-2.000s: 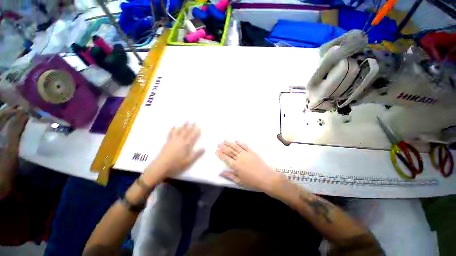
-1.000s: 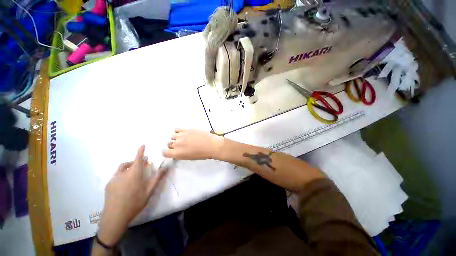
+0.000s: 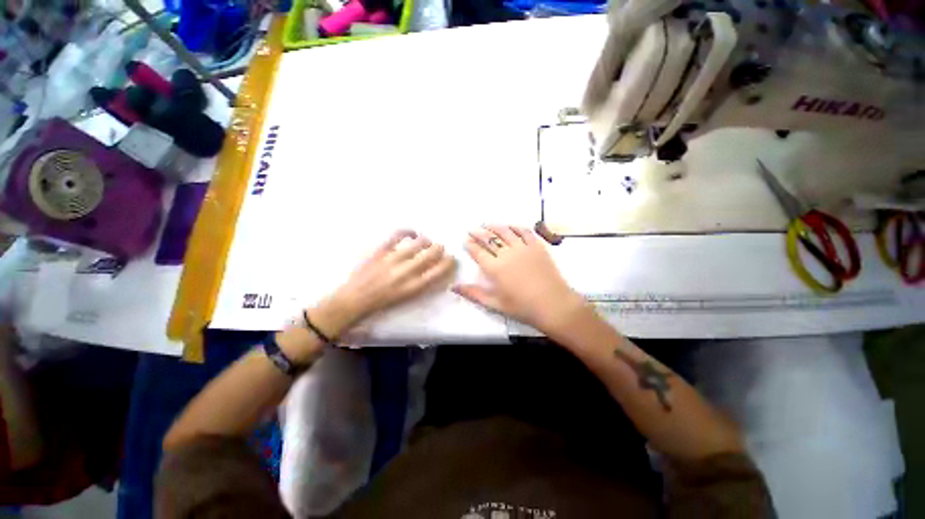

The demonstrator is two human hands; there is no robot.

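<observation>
White fabric (image 3: 446,312) lies at the front edge of the white table, hard to tell from the tabletop; a faint edge shows below my hands. My left hand (image 3: 401,272) rests on it, palm down, fingers slightly bent. My right hand (image 3: 517,272) lies flat just right of it, fingers pointing up and left. The hands are close but apart. Whether the fingers pinch any cloth does not show. The sewing machine head (image 3: 664,86) stands right of and beyond my hands, above the needle plate (image 3: 598,198).
Scissors (image 3: 824,248) lie right of the needle, a second pair (image 3: 903,243) farther right. Yellow tape (image 3: 225,203) runs along the left table edge. A purple device (image 3: 86,193) stands far left. A white fabric stack (image 3: 801,426) is low right. Another person's arm (image 3: 20,416) shows at far left.
The view has swung back left. My hands have flattened side by side on the cloth near the front edge; a second ago the left was raised with its fingers apart.
</observation>
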